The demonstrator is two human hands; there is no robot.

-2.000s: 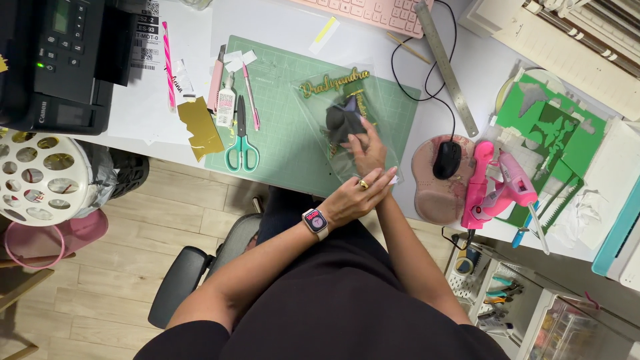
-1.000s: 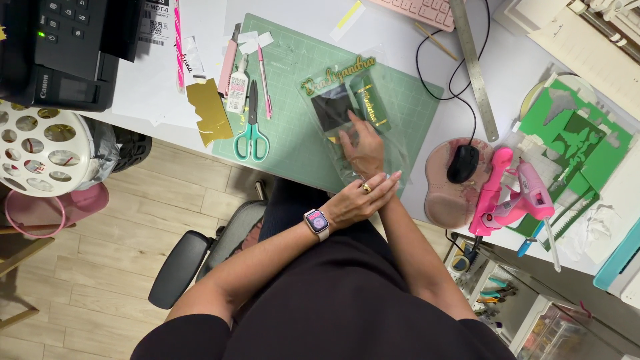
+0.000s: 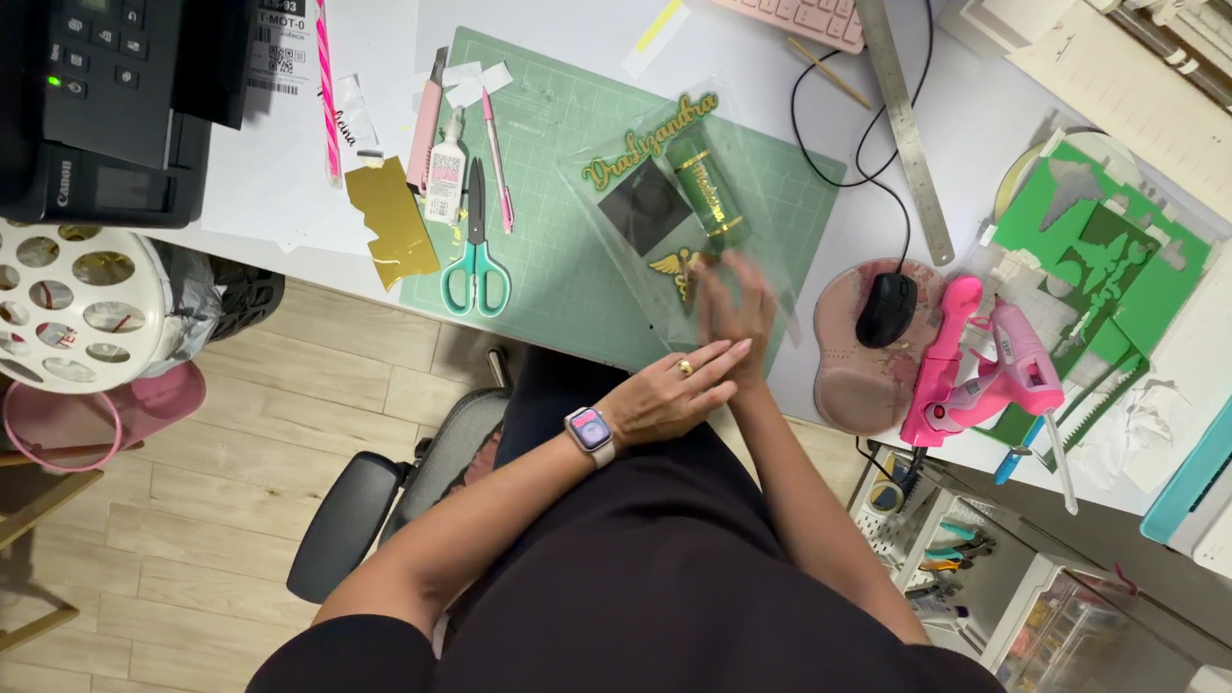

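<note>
A clear plastic bag [image 3: 616, 226] lies on the green cutting mat [image 3: 549, 279]. It seems to hold gold-and-green cut-out lettering [image 3: 650, 141], a dark square piece [image 3: 644, 205], a green roll shape with gold trim [image 3: 707, 188] and a gold winged-staff emblem [image 3: 678, 273]. My right hand [image 3: 736, 308], blurred, is over the bag's lower end with fingers apart. Fingers of my left hand [image 3: 674, 393], which wears a ring, rest against the right hand near the wrist; it holds no object. Teal-handled scissors [image 3: 476, 245], a glue bottle [image 3: 446, 173] and a pink pen [image 3: 499, 164] lie left on the mat.
Gold card [image 3: 392, 221] and a pink cutter [image 3: 428, 120] lie left, near a black printer [image 3: 96, 106]. To the right are a steel ruler [image 3: 905, 135], a mouse [image 3: 886, 309] on a pink pad [image 3: 852, 385], a pink glue gun [image 3: 1020, 371] and green card scraps [image 3: 1155, 298].
My right hand has drawn back from the dark square toward the bag's lower end, uncovering the gold emblem. My left hand stays beside the right wrist.
</note>
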